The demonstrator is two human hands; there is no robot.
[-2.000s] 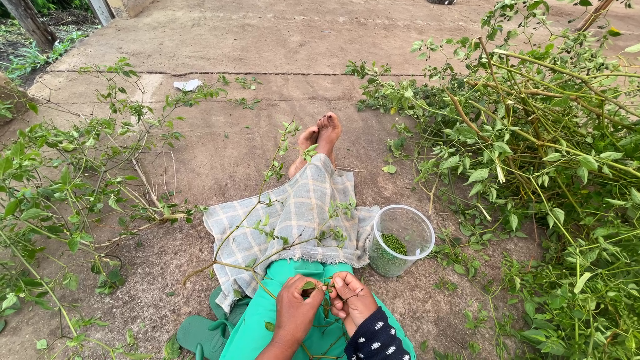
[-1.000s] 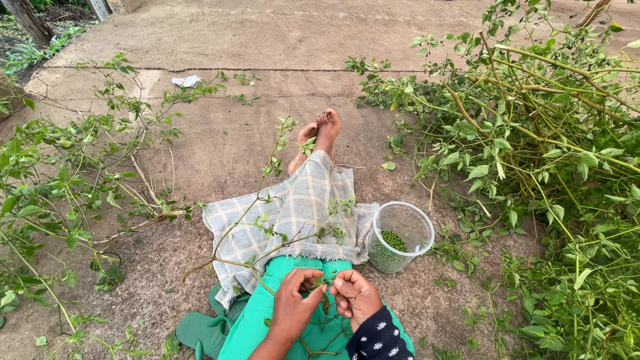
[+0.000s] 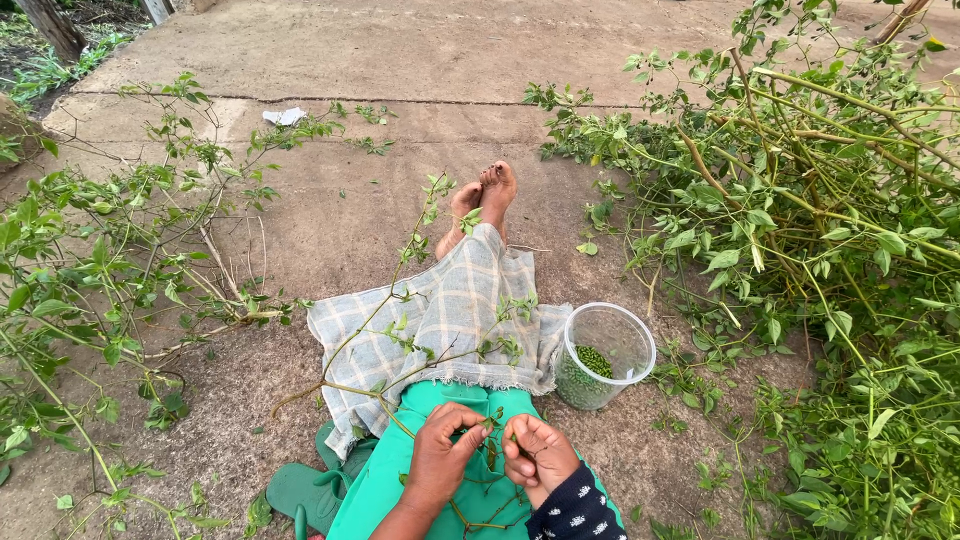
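Observation:
A leafy green branch (image 3: pixel 352 388) lies across my lap, over the green cloth (image 3: pixel 375 487) and the checked cloth (image 3: pixel 442 300) on my legs. My left hand (image 3: pixel 442 454) pinches a leafy twig of it between thumb and fingers. Just to the right, my right hand (image 3: pixel 541 454) is closed with the fingertips around something small and green, partly hidden; it looks like a small pod or berry. A clear plastic tub (image 3: pixel 637 341), partly filled with small green fruits (image 3: pixel 594 361), stands beside my right knee.
A large heap of cut leafy branches (image 3: pixel 825 247) lies at the right. More branches (image 3: pixel 150 247) spread over the concrete at the left. Green sandals (image 3: pixel 300 491) lie beside my left leg, and a white scrap (image 3: pixel 284 117) lies farther off.
My hands stay over my lap at the twig; the right hand has moved slightly apart from the left. The tub and heaps have not moved.

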